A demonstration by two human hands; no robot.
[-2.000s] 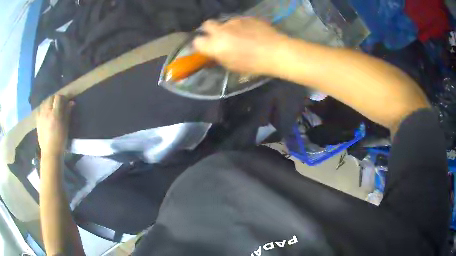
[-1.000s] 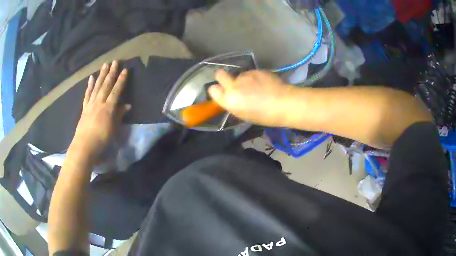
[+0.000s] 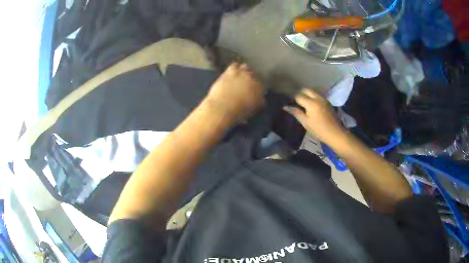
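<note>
The dark garment (image 3: 123, 108) lies spread over the beige pressing form (image 3: 175, 50), with pale interlining (image 3: 118, 151) showing along its near side. My left hand (image 3: 239, 92) is closed at the garment's right end, its fingertips blurred; it seems to pinch the dark cloth. My right hand (image 3: 312, 110) is to its right, thumb and fingers apart, over dark cloth; I see nothing held in it. The steam iron (image 3: 329, 38) with its orange handle stands at the far right of the table, with no hand on it.
A dark heap of cloth (image 3: 139, 25) lies at the far side. A blue hose (image 3: 385, 10) runs from the iron. A blue basket (image 3: 337, 159) is below the table edge at right. Blue racks (image 3: 442, 174) and plastic-wrapped items stand further right.
The iron has been let go and now stands at the far right. My left hand has moved right along the garment to its end. My right hand has come back near the cloth.
</note>
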